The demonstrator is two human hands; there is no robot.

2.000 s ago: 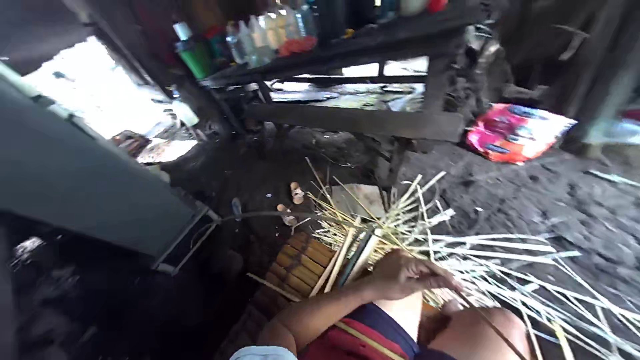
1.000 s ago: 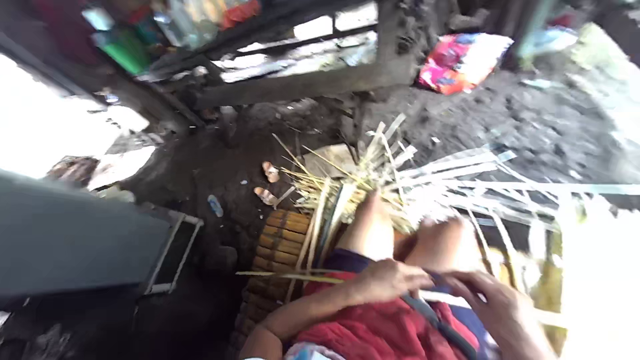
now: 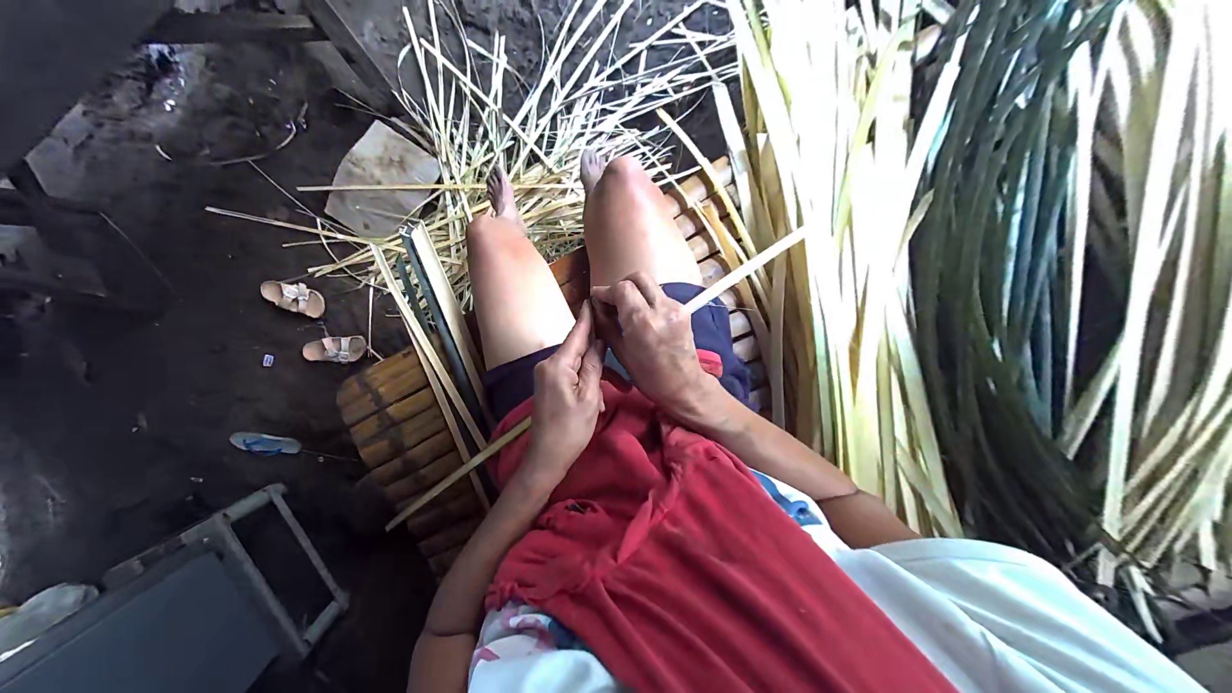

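Note:
My left hand and my right hand meet fingertip to fingertip above my lap. A pale plant-fibre strip runs through both: one end sticks out up and right past my right hand, the other slants down and left from my left hand. What lies between the fingertips is hidden. A red cloth covers my lap. Beside my left thigh, several long strips, pale and dark, lean across the slatted bamboo seat.
Long pale strips and dark green strips hang at the right. Cut strips litter the ground around my feet. Sandals, a blue flip-flop, a flat pale slab and a grey metal-framed object are at the left.
The view has swung strongly down and to the right, bringing in the hanging strips. Both hands now meet at the fingertips; one second ago they were lower over the red cloth, slightly apart.

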